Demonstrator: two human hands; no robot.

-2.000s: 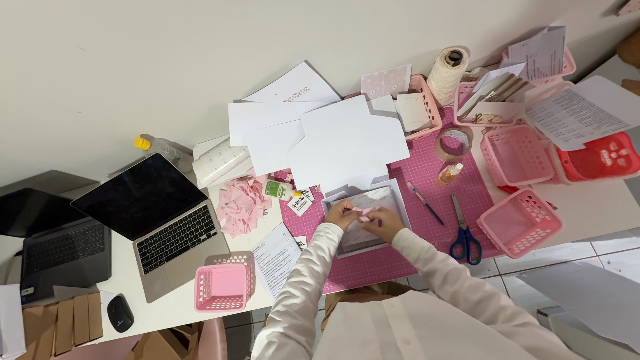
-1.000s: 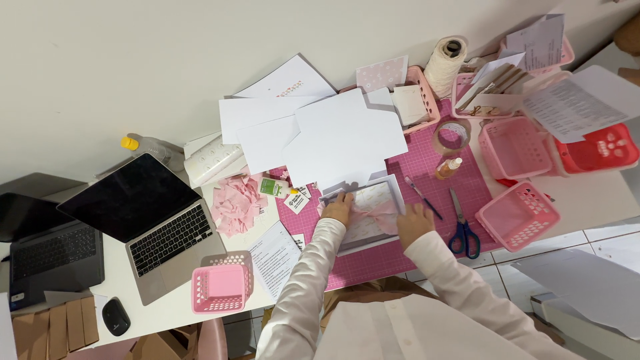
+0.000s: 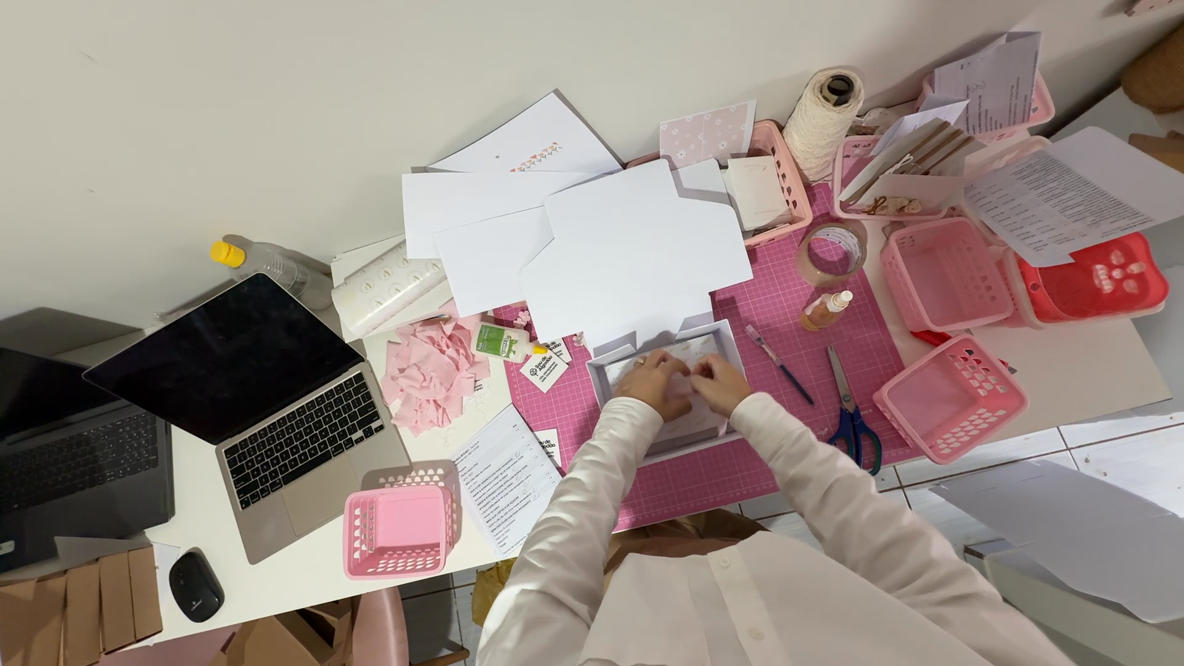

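A white open box [image 3: 731,347] with a white patterned item [image 3: 689,427] inside lies on the pink cutting mat [image 3: 689,490]. My left hand [image 3: 655,384] and my right hand [image 3: 721,382] are close together over the box, fingers bent at pink ribbon or fabric on the item; the fingertips hide most of it. Right of the box lie a craft knife or brush [image 3: 782,365] and blue-handled scissors [image 3: 853,416]. A glue bottle [image 3: 507,342] lies to the left, by small printed cards [image 3: 546,368] and crumpled pink fabric or paper [image 3: 427,375].
White paper sheets [image 3: 638,240] overlap behind the box. Further right stand a small spray bottle [image 3: 825,311], a roll of tape [image 3: 833,252], a cone of cord [image 3: 821,125] and pink plastic baskets [image 3: 953,398]. A laptop [image 3: 305,444], pink basket [image 3: 398,532] and mouse [image 3: 195,585] are at left.
One second ago my hands were apart at the two sides of the box, with a pink bow showing between them. Now they have come together over its middle.
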